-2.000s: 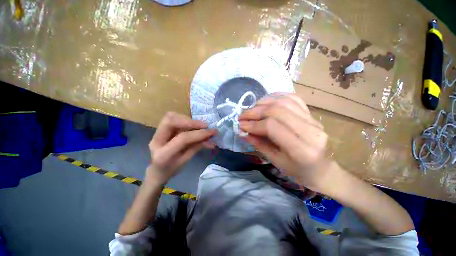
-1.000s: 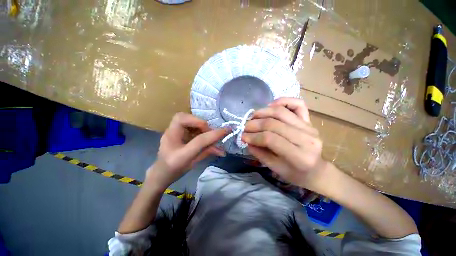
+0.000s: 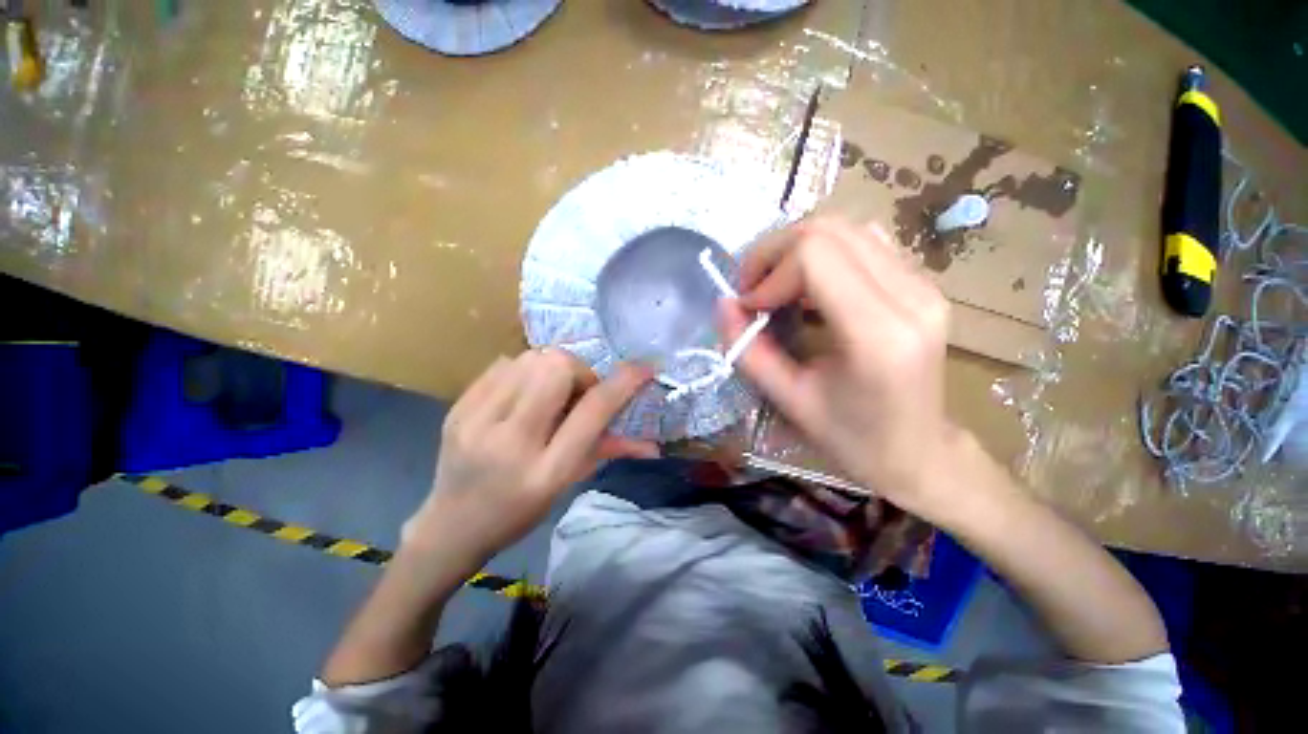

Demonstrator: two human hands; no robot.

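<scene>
A pale grey-white ribbed hat point(image 3: 567, 273) lies on the brown table near its front edge, with its round grey middle showing. A short white cord point(image 3: 747, 339) is held in front of the hat. My left hand point(image 3: 524, 445) pinches one part of the cord between thumb and finger at the hat's near brim. My right hand point(image 3: 861, 344) pinches the cord between thumb and finger over the hat's right side, with one cord end sticking up past the fingertips. The cord is bent near my left fingertips; whether it is knotted I cannot tell.
A stained cardboard piece point(image 3: 990, 287) with a small white nozzle-like piece point(image 3: 963, 214) lies right of the hat, beside a thin dark stick point(image 3: 802, 144). A black-yellow tool point(image 3: 1191, 194) and tangled cords point(image 3: 1212, 394) lie far right. Two hats point(image 3: 471, 26) show at the back.
The bow-like loops of the cord have opened out into a looser bend. My right hand has risen and moved apart from my left. The view has shifted, showing more of the hats behind.
</scene>
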